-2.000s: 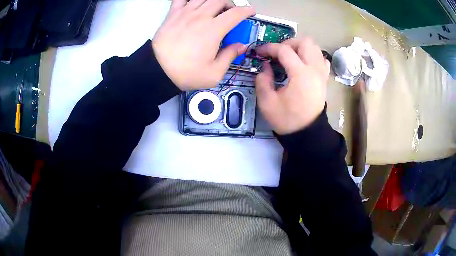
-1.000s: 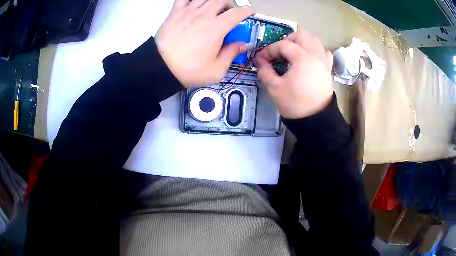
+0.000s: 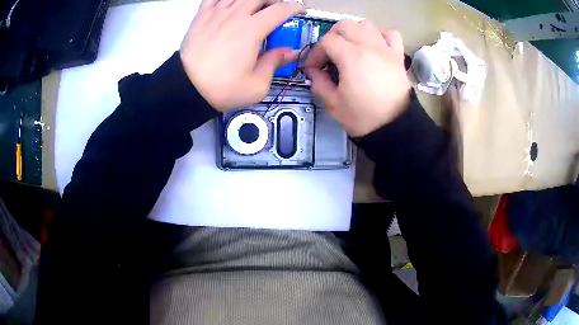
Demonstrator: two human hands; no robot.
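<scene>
The front housing half (image 3: 330, 145) lies open on the white work sheet (image 3: 273, 200), with the white-ringed speaker driver (image 3: 247, 132) and a dark oval (image 3: 287, 134) inside. Behind it lies the rear housing half with the blue battery pack (image 3: 284, 47) and a sliver of green circuit board. Thin red and black lead wires (image 3: 279, 95) join the halves. My left hand (image 3: 236, 54) rests over the rear half's left side, its thumb on the battery. My right hand (image 3: 362, 76) pinches the wires beside the battery and covers most of the board.
The padded hammer's white-wrapped head (image 3: 433, 66) lies at the right on the tan bench cover (image 3: 498, 127), its handle partly behind my right sleeve. Black units (image 3: 54, 38) stand at the upper left. A yellow-handled tool (image 3: 18, 162) lies at the far left.
My right hand has turned and moved left over the rear half, covering more of the circuit board. My left hand stays on the battery side. The whole view has shifted slightly.
</scene>
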